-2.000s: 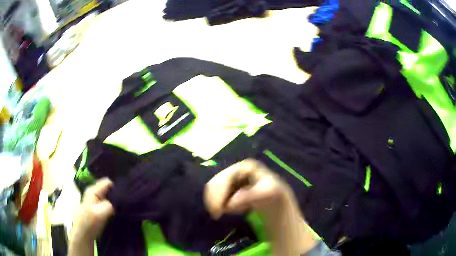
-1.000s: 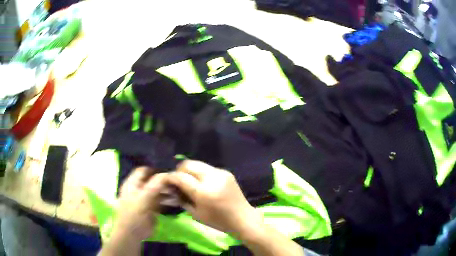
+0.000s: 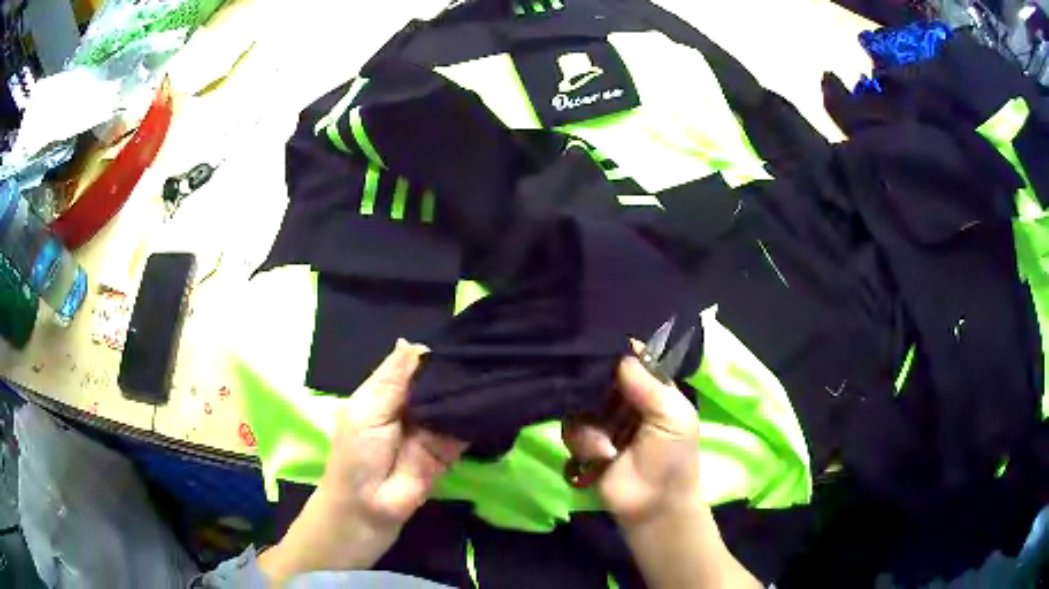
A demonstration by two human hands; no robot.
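Observation:
A black and neon-green top (image 3: 397, 138) lies spread in front of me, with a black logo panel (image 3: 579, 83) showing a pale hat and script. Both my hands hold a bunched black part of it (image 3: 518, 357) above the rest. My left hand (image 3: 393, 443) pinches its left end between thumb and fingers. My right hand (image 3: 638, 443) grips its right end and also holds the thread snips (image 3: 667, 349), blades pointing up past the thumb and slightly apart. Green stripes (image 3: 397, 196) mark the sleeve at left.
A black and green garment pile (image 3: 943, 230) lies at right, with blue material (image 3: 909, 44) behind it. At left are a phone (image 3: 158, 326), keys (image 3: 190, 182), a red tray (image 3: 124, 173), and a clear blue bottle (image 3: 55, 276). The pale table's curved edge (image 3: 138, 423) runs at lower left.
My hands have moved apart from close together, with the bunched black cloth now stretched between them. The snips' blades now show in my right hand. The view has shifted, showing more of the left table.

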